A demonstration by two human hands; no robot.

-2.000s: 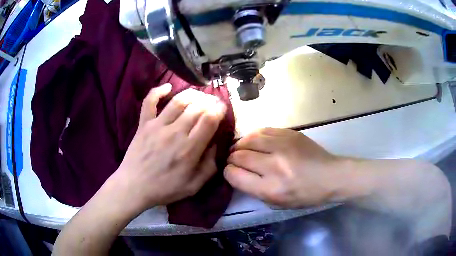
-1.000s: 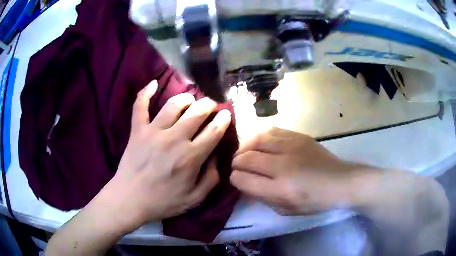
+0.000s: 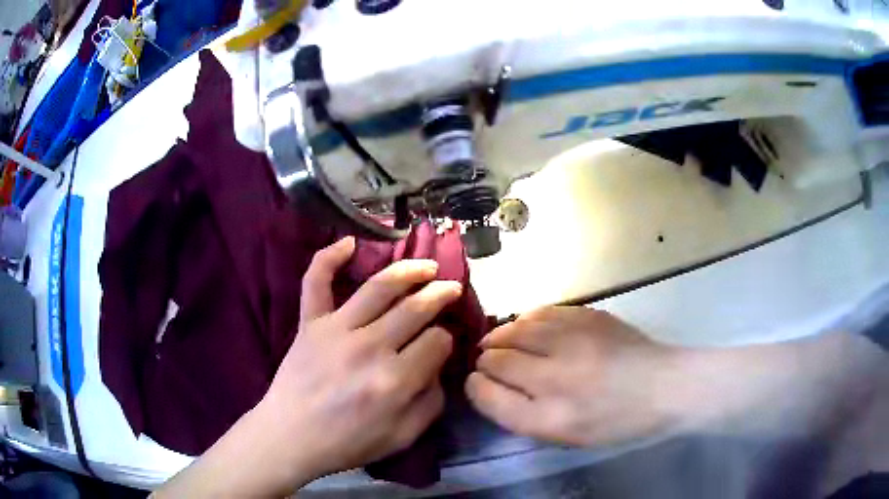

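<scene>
A dark maroon garment piece [image 3: 234, 292] lies on the white table and runs up to the needle area, where it looks pinkish-red under the lamp. The presser foot [image 3: 429, 222] is over its far edge. My left hand [image 3: 375, 365] lies on the cloth with its fingers spread, fingertips just in front of the foot; whether it pinches a fold is unclear. My right hand [image 3: 565, 375] is closed with its fingertips at the garment's right edge, pinching it. The sewing machine [image 3: 624, 97] stands above, with "JACK" lettering.
Dark angular scraps [image 3: 707, 154] lie under the machine arm at the right. A blue strip [image 3: 66, 292] runs down the table's left side. Blue items and a white tag [image 3: 117, 49] are beyond the table at the upper left. The table's front edge runs below my hands.
The view has shifted, so the machine head, cloth and hands sit differently in the picture. The cloth before the foot is now bunched into small folds. Both hands remain at the cloth.
</scene>
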